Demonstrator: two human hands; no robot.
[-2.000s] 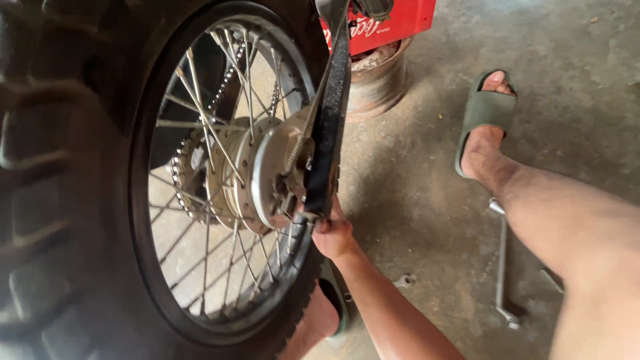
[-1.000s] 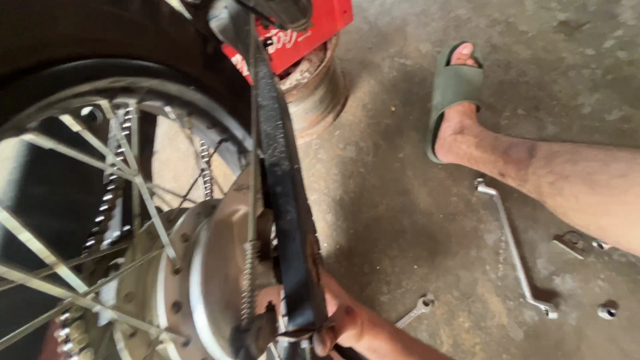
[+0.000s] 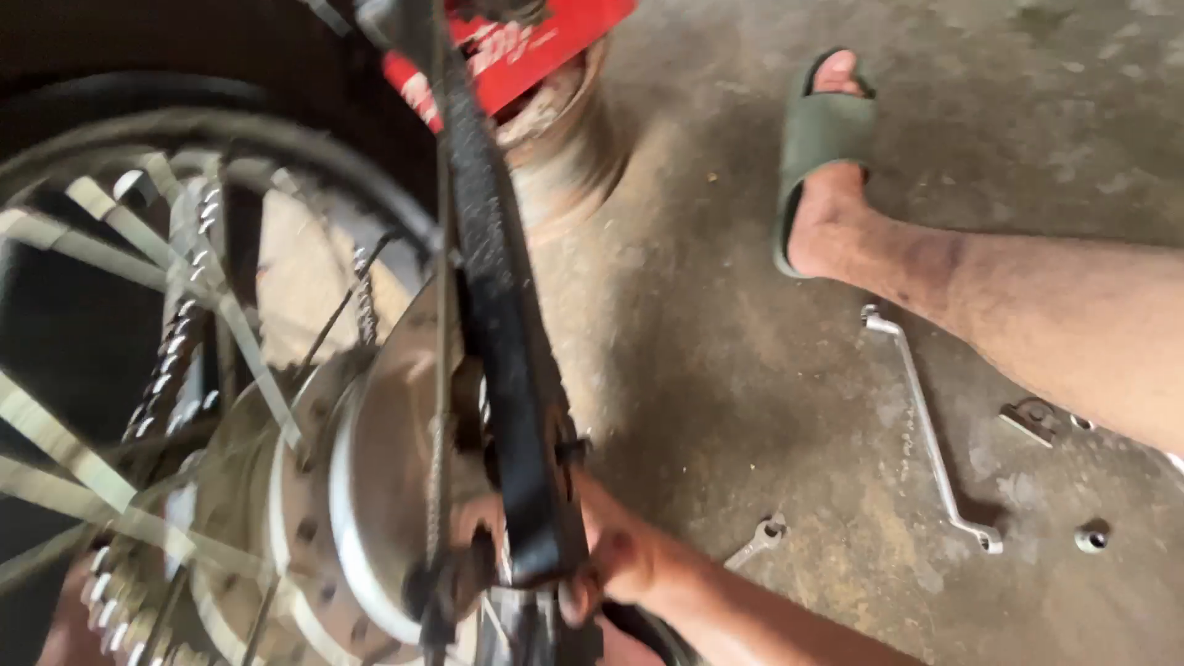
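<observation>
My right hand (image 3: 620,555) reaches in from the bottom right and wraps around the rear end of a black swingarm (image 3: 504,324). Fingers show between the arm and the brake plate (image 3: 398,425), and a fingertip shows at the lower end. Part of the hand is hidden behind the metal. Beside it, the spoked motorcycle wheel's hub (image 3: 305,518) stands with a chain (image 3: 171,361) and sprocket on its far side. A brake rod (image 3: 444,305) with a spring runs along the swingarm. My left hand does not show.
A double-ended box wrench (image 3: 925,421) lies on the concrete floor, with a smaller wrench (image 3: 763,536), a nut (image 3: 1093,536) and a metal bracket (image 3: 1031,421) around it. A sandaled foot (image 3: 828,166) is at upper right. A rusty rim (image 3: 564,166) stands under a red crate (image 3: 555,46).
The view has come much closer to the hub and swingarm. My right hand stays at the swingarm's rear end, with its fingers now showing on the hub side.
</observation>
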